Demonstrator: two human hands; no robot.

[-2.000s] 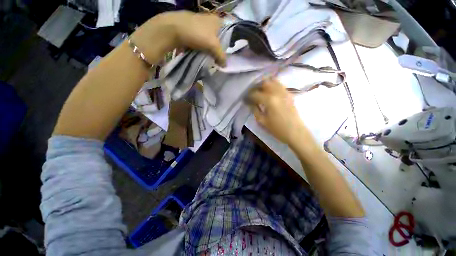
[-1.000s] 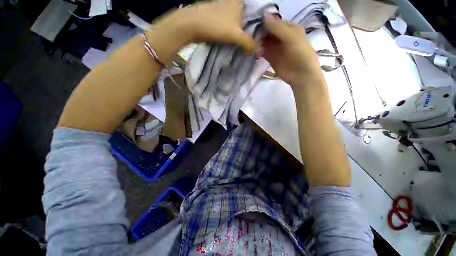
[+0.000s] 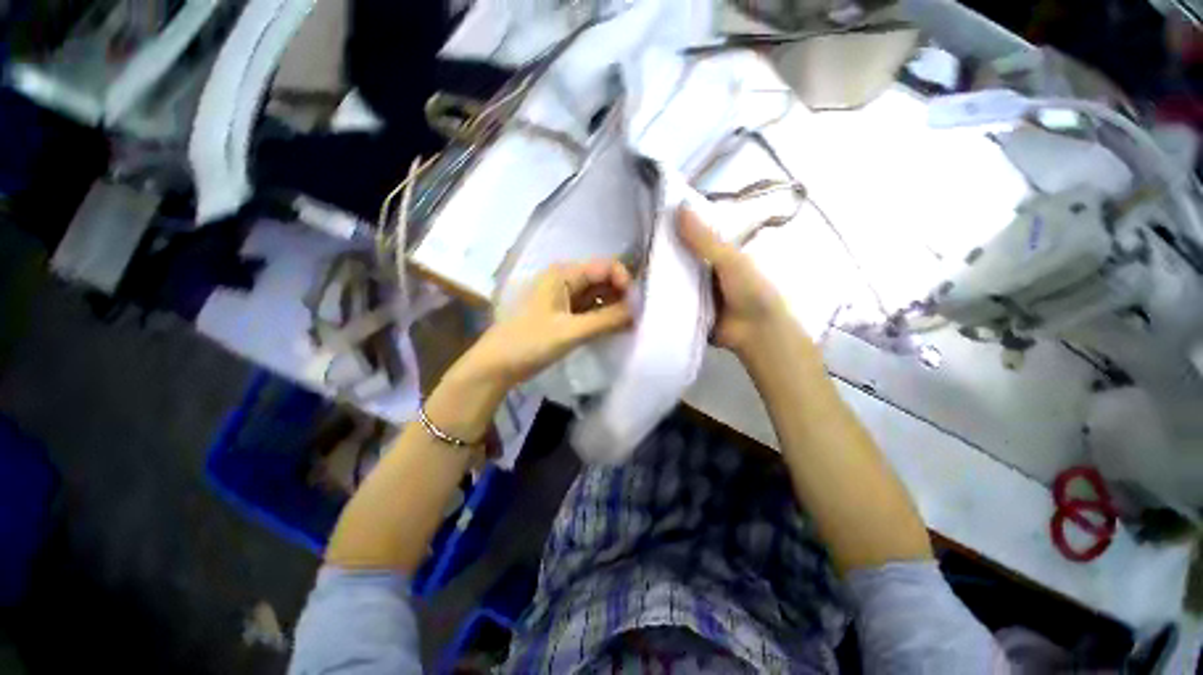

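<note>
A thick bundle of white-and-taupe cut pieces point(image 3: 669, 317) is held upright in front of me, over the table's front edge and above my lap. My right hand point(image 3: 739, 290) grips it from the right side, the fingers partly hidden behind it. My left hand point(image 3: 567, 317) is at its left side with thumb and fingertips curled together against the pieces. The image is blurred, and I cannot tell how many layers the left fingers pinch.
The sewing machine head point(image 3: 1036, 257) stands at the right on the white table point(image 3: 910, 435). Red-handled scissors point(image 3: 1083, 513) lie near its front edge. More white pieces point(image 3: 719, 92) lie at the back. A blue basket point(image 3: 264, 488) with scraps is at lower left.
Both hands have come down and nearer to me with the bundle. The bundle now stands upright between them instead of hanging spread at the table's left end. The camera view has shifted.
</note>
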